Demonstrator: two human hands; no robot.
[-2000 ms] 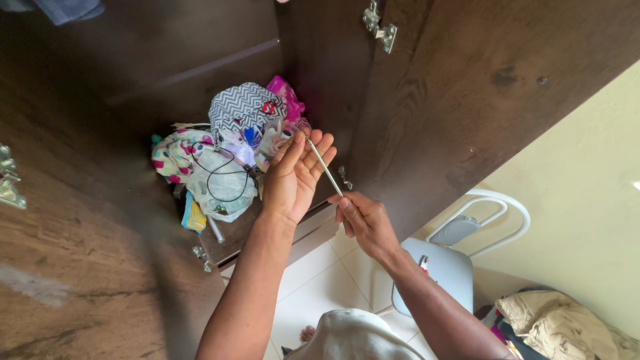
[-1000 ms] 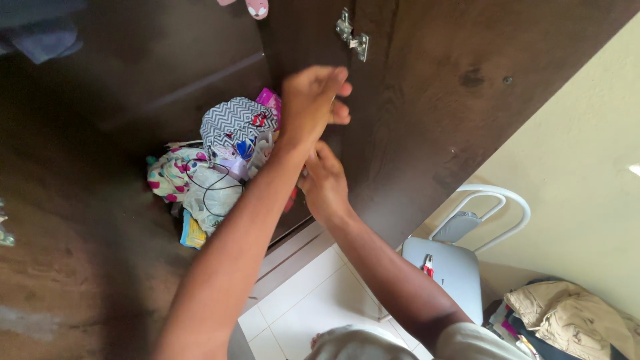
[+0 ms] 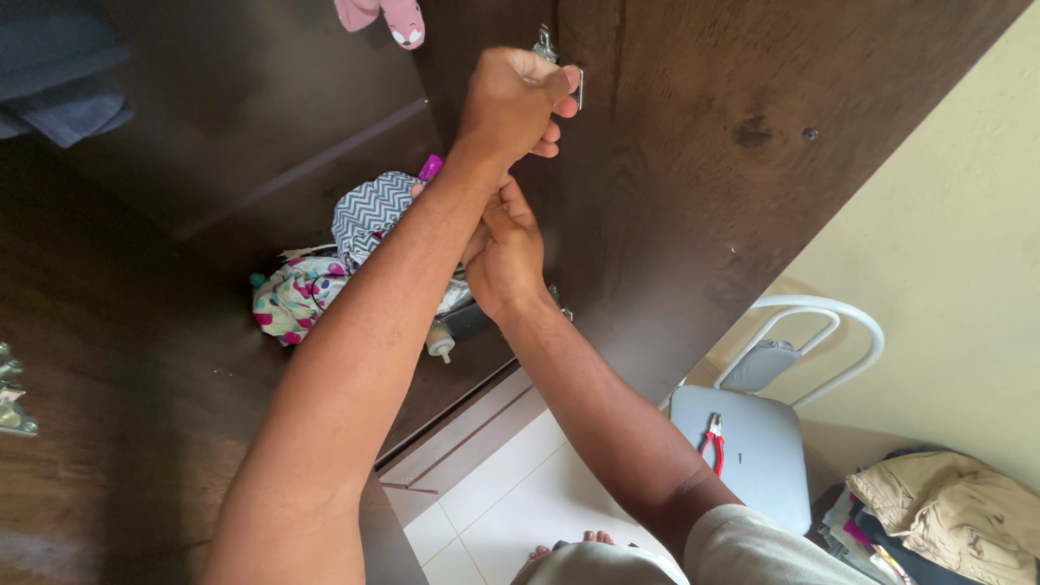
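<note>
My left hand (image 3: 516, 106) is at the upper metal hinge (image 3: 546, 45) of the dark wooden wardrobe door (image 3: 699, 162). Its thumb and curled fingertips lie against the hinge's plate, and whether they grip it is hidden. Below, my right hand (image 3: 508, 256) is raised close under the left wrist, palm partly toward me and fingers bent. Its fingertips are partly behind the left forearm, so what it holds cannot be seen. No metal rod shows in either hand. Part of a lower hinge (image 3: 561, 302) shows just right of my right wrist.
Inside the wardrobe lie a zigzag-patterned cloth (image 3: 374, 211), a spotted cloth (image 3: 296, 301) and a small white-tipped bottle (image 3: 439, 343). Red-handled pliers (image 3: 713, 445) and a small screw (image 3: 739, 458) rest on a grey chair seat (image 3: 760, 414). Folded clothes (image 3: 951, 504) are piled by the wall.
Two seconds ago my right hand held a thin metal rod against my open left palm; the rod is now out of sight. My left hand has moved up to the upper hinge.
</note>
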